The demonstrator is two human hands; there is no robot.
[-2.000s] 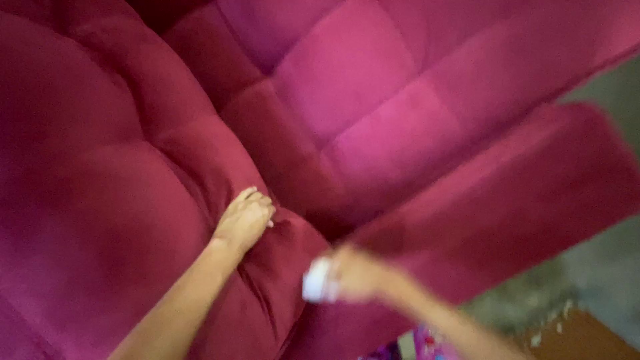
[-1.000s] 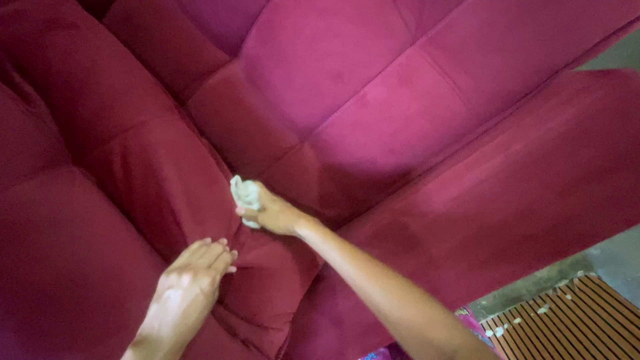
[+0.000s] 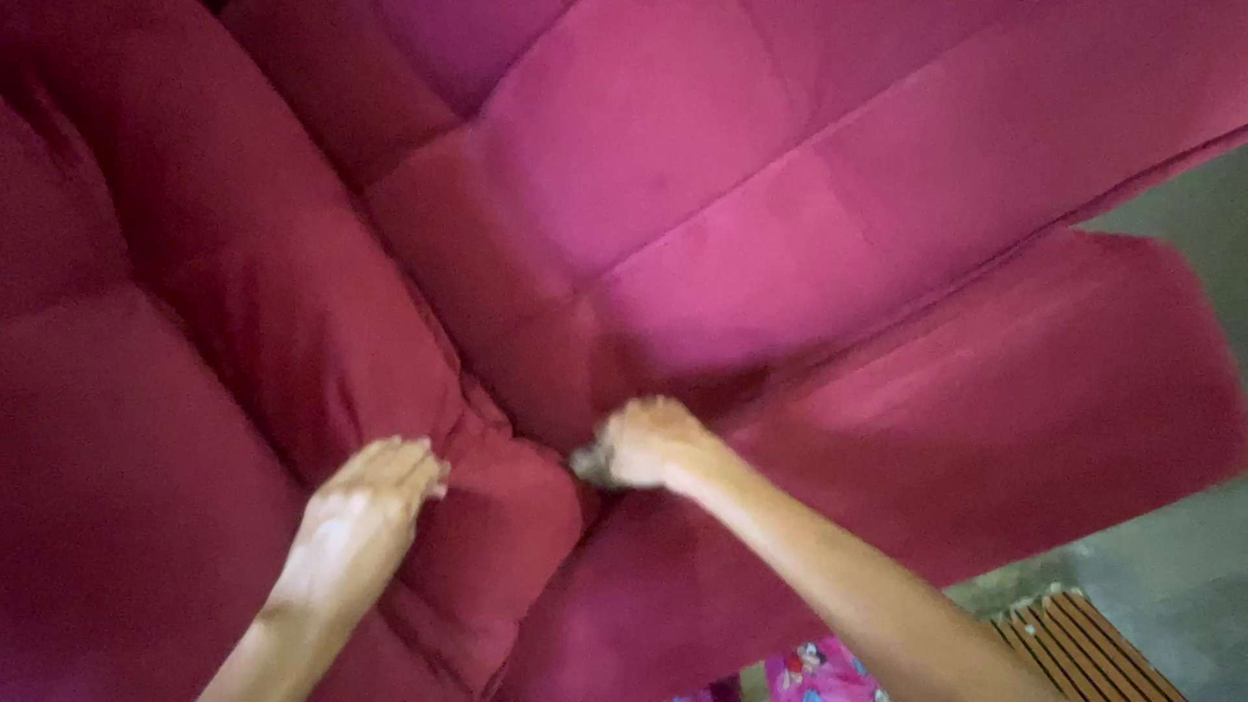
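A tufted magenta-red upholstered sofa (image 3: pixel 682 146) fills most of the head view. My left hand (image 3: pixel 375 487) presses on its padded cushion (image 3: pixel 312 322) at lower left, the fingers bent into the fabric, which wrinkles beside them. To the right, at the seam by the cushion's end, my right hand (image 3: pixel 648 444) is closed around a crumpled pale cloth (image 3: pixel 592 463). Only a small part of the cloth shows, and it looks shaded and blurred.
A flat upholstered section (image 3: pixel 1024 409) extends to the right. Beyond it lies a grey floor (image 3: pixel 1170 565) with a brown slatted wooden piece (image 3: pixel 1082 648) at lower right. Pink patterned fabric (image 3: pixel 819 673) shows at the bottom edge.
My right hand, with the cloth in it, has moved right and down from the cushion's edge to the seam at its end. My left hand stays on the cushion.
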